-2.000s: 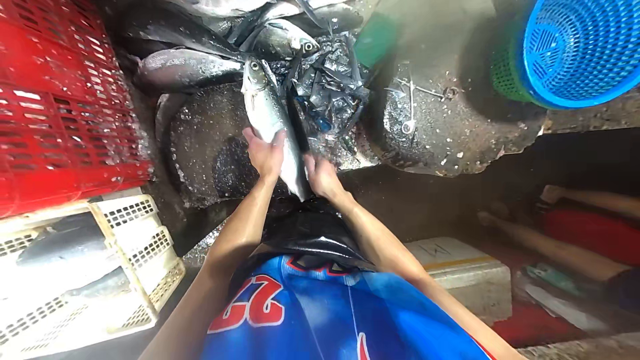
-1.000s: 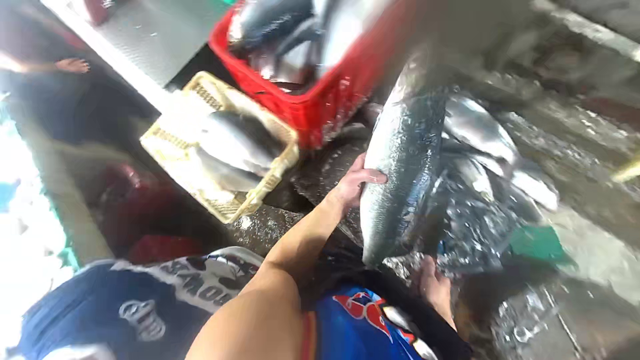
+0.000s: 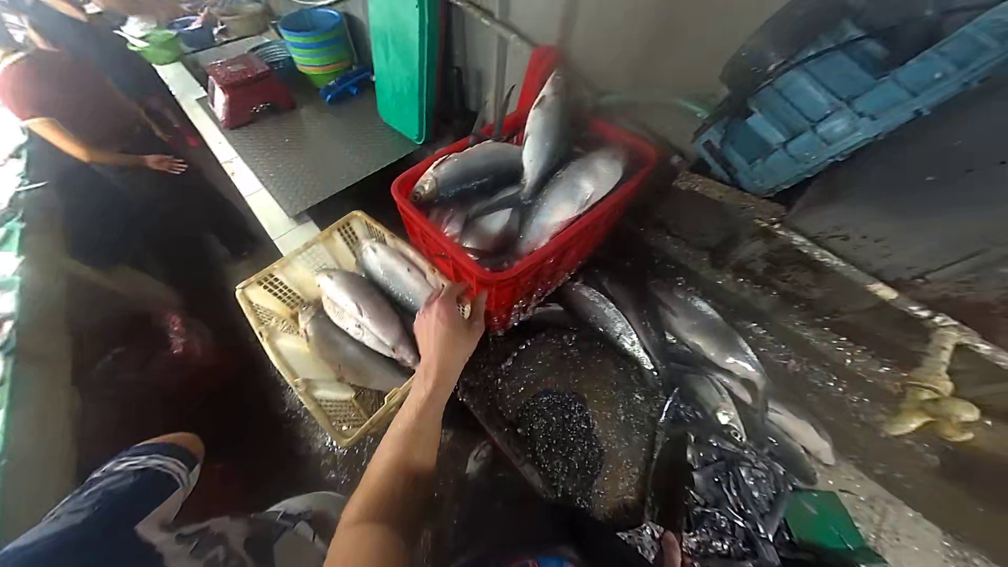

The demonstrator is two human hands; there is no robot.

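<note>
My left hand (image 3: 447, 331) grips the right rim of a cream plastic basket (image 3: 264, 311), with thumb and finger on either side of the rim. Whole silvery fish (image 3: 366, 315) lie side by side in this basket, the nearest one close to my fingers. Only part of my right hand (image 3: 672, 549) shows at the bottom edge, at the lower end of a dark, long-bladed knife (image 3: 669, 472); the rest is out of frame. Between the hands is a wet, dark chopping block (image 3: 567, 409) covered with scales. More fish (image 3: 709, 331) lie in a pile beyond it, right of centre.
A red plastic crate (image 3: 543, 272) heaped with fish adjoins the basket. Dark scraps (image 3: 732, 488) and a green object (image 3: 827, 524) lie at lower right. A metal platform (image 3: 315, 150) holds a red stool (image 3: 240, 87) and buckets (image 3: 315, 39). Other people (image 3: 87, 118) are at left.
My left hand has left the large fish it held over the block and moved left to the basket. The basket shows one more fish than a second ago. The view has swung left.
</note>
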